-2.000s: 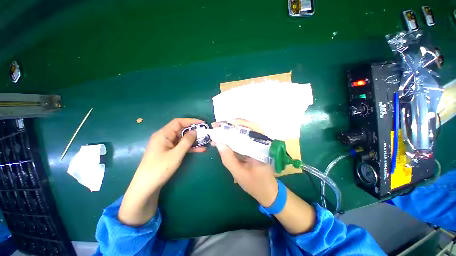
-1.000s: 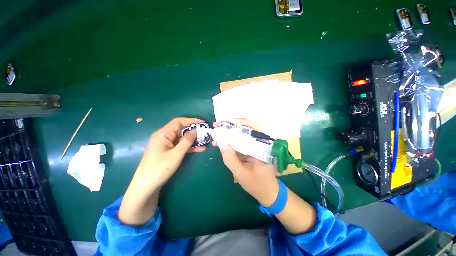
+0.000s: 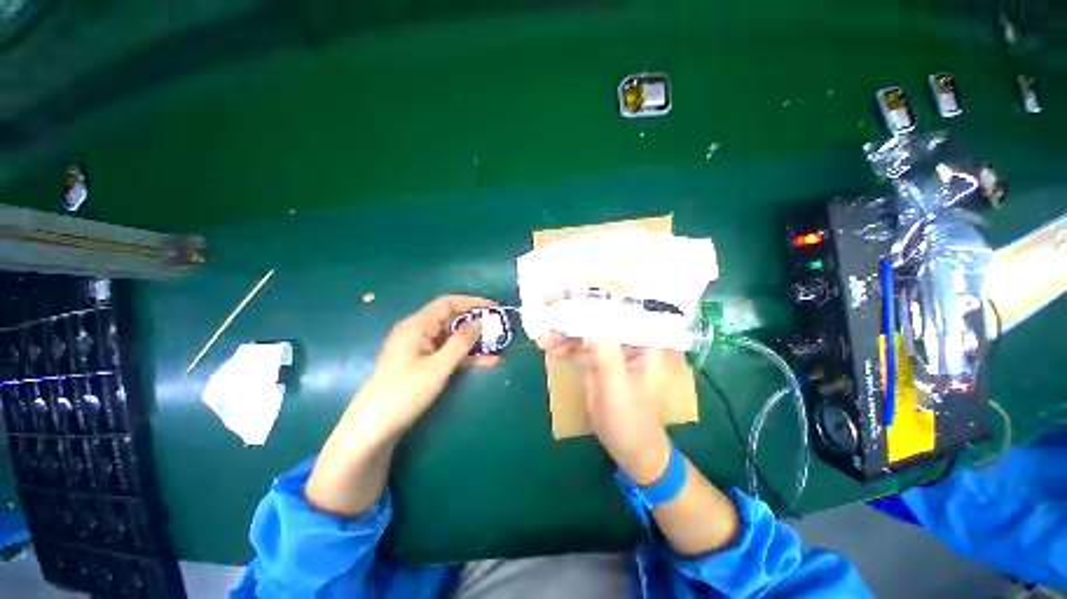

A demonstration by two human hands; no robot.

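Observation:
My left hand holds a small watch housing with a silvery rim and dark inside between thumb and fingers. My right hand is around the clear-white syringe, which lies nearly level over the white paper. The syringe's thin tip points left towards the housing, with a small gap. Its green cap joins a clear hose on the right. My hand and the syringe partly hide the paper. Tan cardboard shows beneath.
A black controller with a plastic bag stands at right, near a blue sleeve. A crumpled wipe, thin stick and black tray are at left, below a metal rail. Several housings lie beyond.
My right hand and the syringe have moved right and back over the paper. The syringe has turned nearly level, its tip away from the housing. The view has shifted, and my left hand still holds the housing.

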